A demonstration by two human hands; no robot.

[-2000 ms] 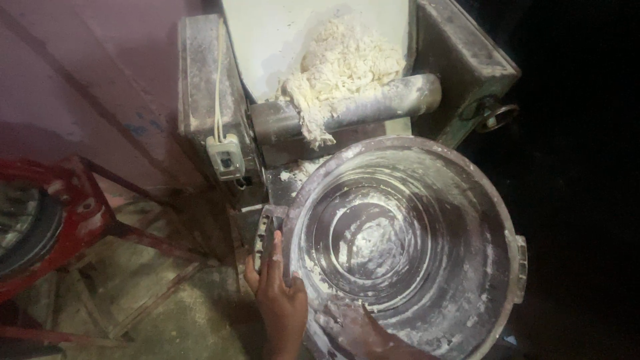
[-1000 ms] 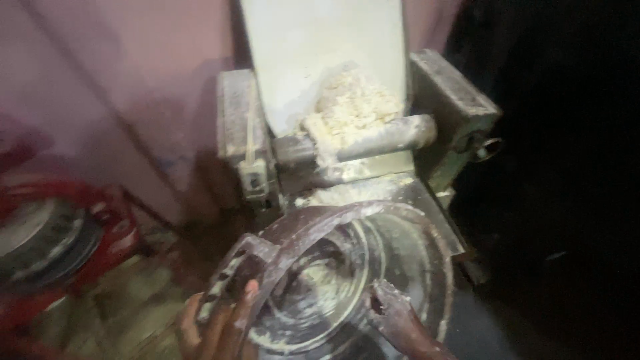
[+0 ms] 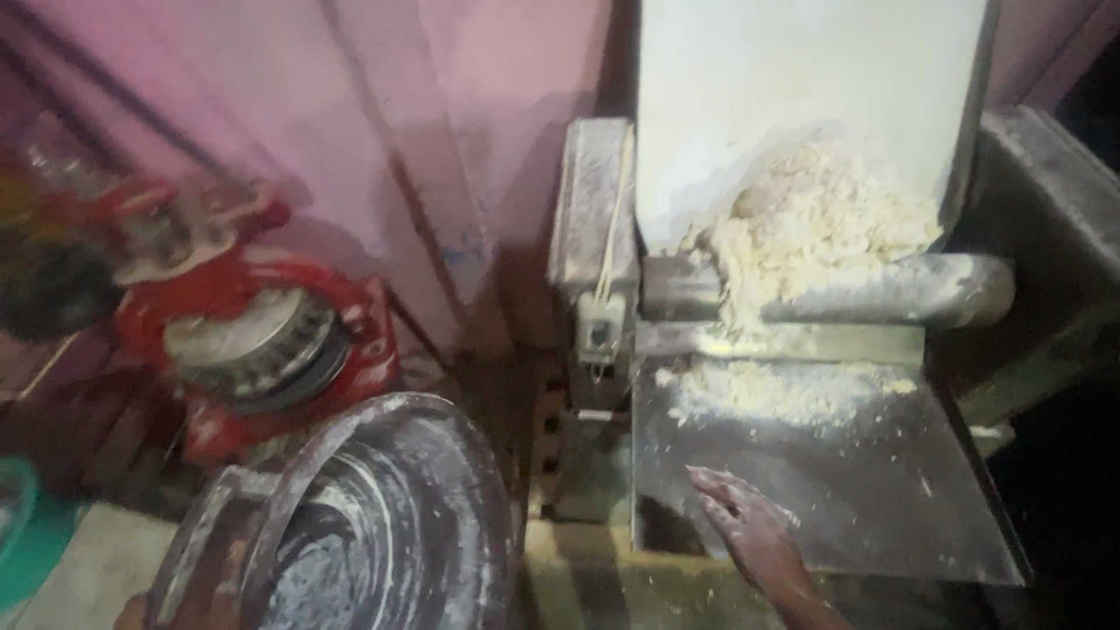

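Note:
My left hand (image 3: 197, 582) grips the handle of a large floury tub (image 3: 468, 455), tilted at the lower left and holding only smears of flour inside. My right hand (image 3: 744, 525), dusted with flour, is over the lower metal tray (image 3: 840, 490) of a dough roller machine and holds nothing; its fingers point up and left. Crumbly dough (image 3: 822, 201) is heaped against the steel roller (image 3: 875, 289), with a strip hanging over it. Loose crumbs (image 3: 770, 389) lie at the tray's top edge.
A red machine with a round ribbed metal part (image 3: 262, 350) stands at the left. A switch box with a cable (image 3: 600, 328) is fixed to the roller machine's left side. A green tub (image 3: 31, 534) shows at the lower left edge, and a pink wall (image 3: 490, 131) rises behind.
The tub has moved left, away from the roller machine, in my left hand. My right hand has come out of the tub and is over the metal tray. The view has shifted.

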